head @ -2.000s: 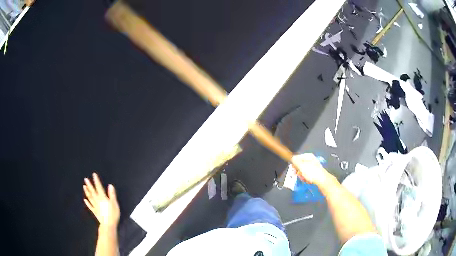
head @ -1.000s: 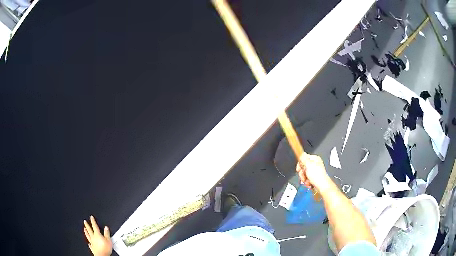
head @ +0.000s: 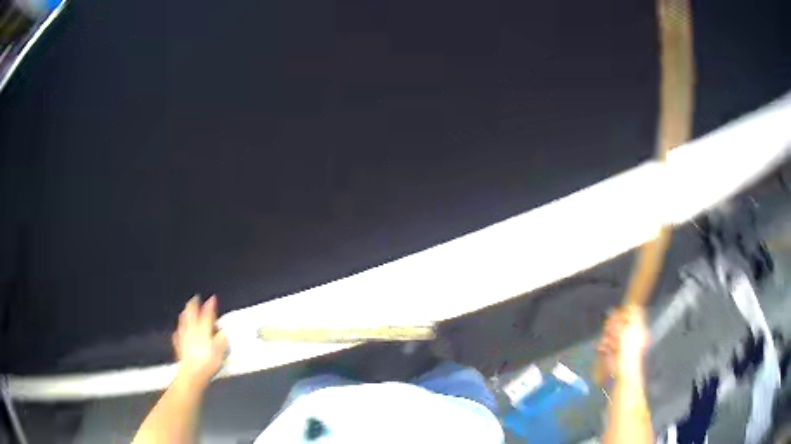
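Note:
Black fabric (head: 347, 147) covers most of the table, with a white strip of table edge (head: 520, 247) along its near side. My right hand (head: 626, 342) is closed around the lower end of a long wooden stick (head: 676, 82). The stick crosses the white edge and reaches over the fabric; its top end is cut off by the frame. My left hand (head: 199, 338) is at the near edge where fabric and white strip meet, fingers apart, holding nothing. A short pale yellow bar (head: 347, 333) lies on the white edge between my hands. The frame is blurred.
A blue thing (head: 546, 408) lies on the grey floor below the table, beside white pieces. Black and white scraps (head: 755, 347) are strewn on the floor at the right. A pale curved edge (head: 33, 43) shows at the top left.
The view has turned, so the table edge runs flatter. The stick has swung to the right of the picture and stands more upright. My left hand has come to the table's near edge.

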